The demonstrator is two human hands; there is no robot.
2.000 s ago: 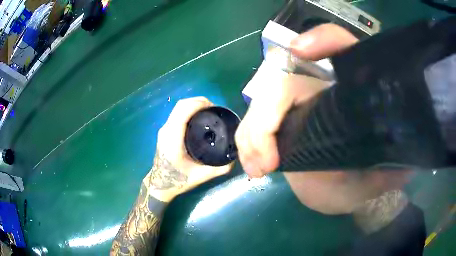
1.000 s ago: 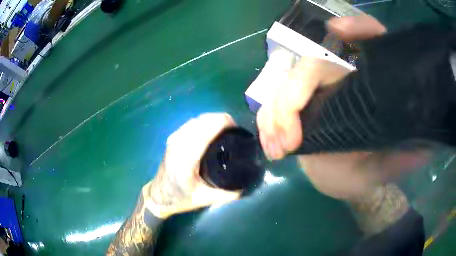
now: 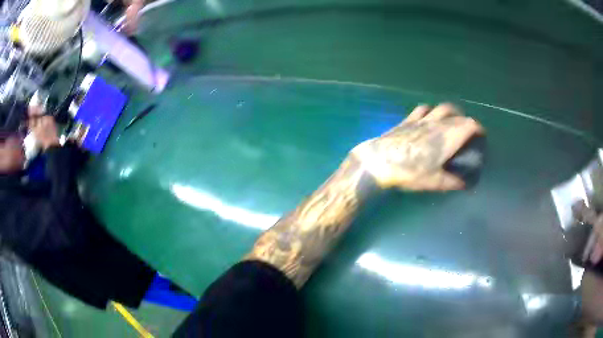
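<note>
My left hand [image 3: 426,148] is stretched out over the glossy green surface, seen from its back. Its fingers are curled around a black cylindrical housing [image 3: 471,160], mostly covered by the hand and blurred. A white part of the screw feeder [image 3: 570,198] shows at the right edge. A blurred, skin-toned shape beside it, cut off by the edge, may be my right hand [image 3: 590,231]; what it holds cannot be told. The big black screwdriver cannot be made out.
The green surface [image 3: 264,145] has a pale line across it. A dark round unit [image 3: 185,49] stands at the upper left. At the left are another person's dark sleeve [image 3: 66,218] and hands, a blue mat [image 3: 102,113] and a fan [image 3: 49,26].
The view has swung left. My left hand has moved away from the feeder with the housing, its back now turned up. The screwdriver and most of the feeder have left the picture.
</note>
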